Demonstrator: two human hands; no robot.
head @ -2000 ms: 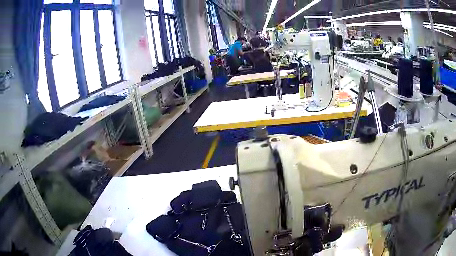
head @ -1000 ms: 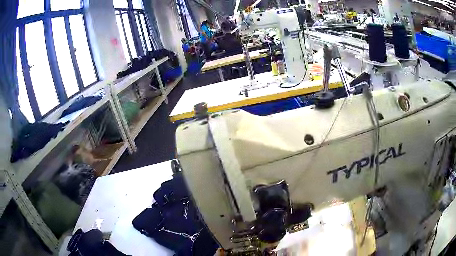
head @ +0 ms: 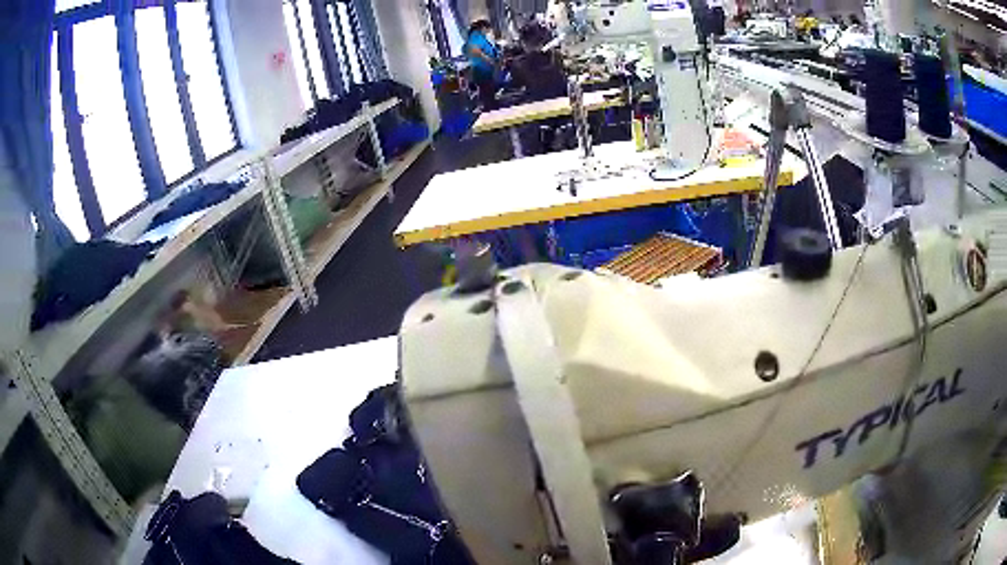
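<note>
Neither of my hands shows clearly in the view. The cream sewing machine head [head: 685, 386] with "TYPICAL" lettering fills the lower right. Dark tension parts [head: 660, 519] sit on its lower face; the needle area is cut off by the bottom edge. Black sewn workpieces [head: 381, 486] with thin silvery lines lie on the white side table [head: 276, 408], partly hidden behind the machine head. Another black piece [head: 210, 535] lies at the table's near left, cut off by the bottom edge.
White shelves [head: 282, 232] with dark goods run along the windows at left. A second white table [head: 497, 201] with a machine [head: 682, 88] stands ahead. Black thread cones [head: 883, 97] stand behind the arm. People [head: 483, 53] are at the far back.
The camera view has shifted. The machine head now covers more of the black workpieces than two seconds ago. The pieces on the table show no clear movement of their own.
</note>
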